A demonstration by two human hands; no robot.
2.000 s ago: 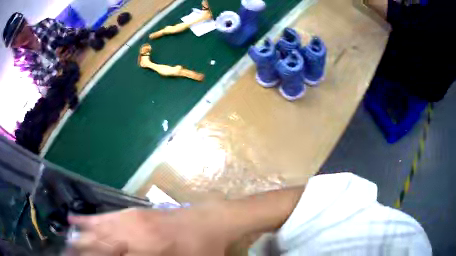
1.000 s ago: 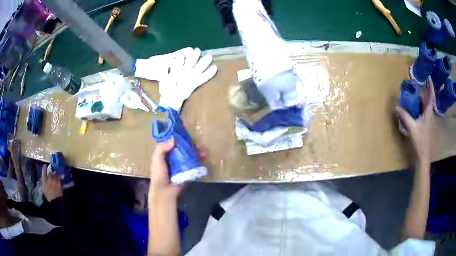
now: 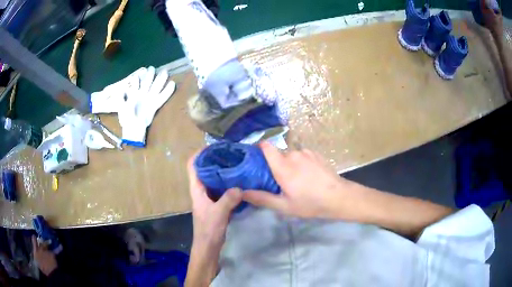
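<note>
A blue denim-look doll shorts part (image 3: 238, 168) is held in front of my body at the bench's front edge, its open waist facing up. My left hand (image 3: 216, 216) grips its left side, thumb on the front. My right hand (image 3: 297, 182) grips its right side, thumb near my left thumb. Just beyond it, the press handle (image 3: 210, 47) wrapped in white cloth points away from me. Under it sits the fixture (image 3: 255, 120) with blue material on white sheets, beside the olive-brown press pad (image 3: 208, 112).
White work gloves (image 3: 135, 101), a white box with a green mark (image 3: 64, 148) and a white bottle (image 3: 96, 139) lie left. Three blue parts (image 3: 415, 28) stand right, near another person's hand (image 3: 495, 28). Doll legs (image 3: 76, 59) lie on the green belt (image 3: 292, 11). Another hand (image 3: 44, 258) is lower left.
My right hand has come from the far right to the part in my left hand; both now hold it centrally. One fewer blue part stands in the right group. The view has shifted right.
</note>
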